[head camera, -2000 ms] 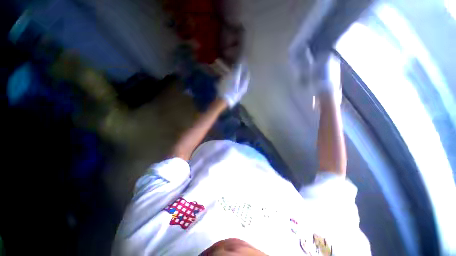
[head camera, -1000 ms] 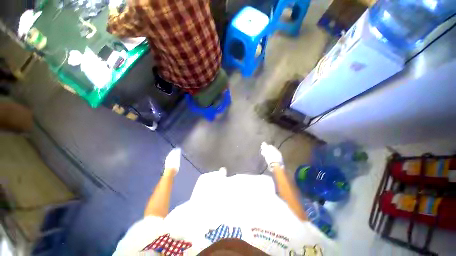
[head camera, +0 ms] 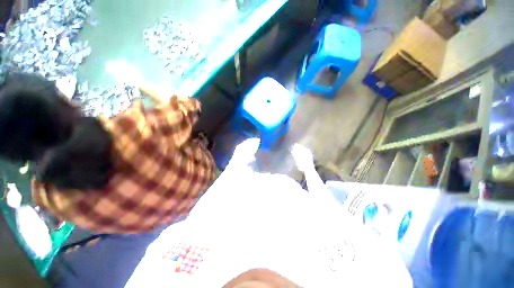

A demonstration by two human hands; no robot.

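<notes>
My left hand (head camera: 246, 151), in a white glove, is in front of my body, just below the near blue stool (head camera: 269, 104). My right hand (head camera: 302, 157), also white-gloved, is a little to its right. Both are small and overexposed, so the finger shapes are unclear. I see no object in either. The near stool's seat shines white. A second blue stool (head camera: 342, 42) stands beyond it to the right.
A person in a checked shirt (head camera: 152, 169) sits close on the left at the green-edged table (head camera: 118, 34). Small grey parts (head camera: 169, 42) and a larger heap (head camera: 42, 39) lie there. A cardboard box (head camera: 414, 50), a shelf frame (head camera: 434, 138) and a white water dispenser (head camera: 389, 211) are on the right.
The view has moved forward: the seated person is now close on my left, and the stools and table parts are nearer. The dispenser is now low on the right. My hands are closer together.
</notes>
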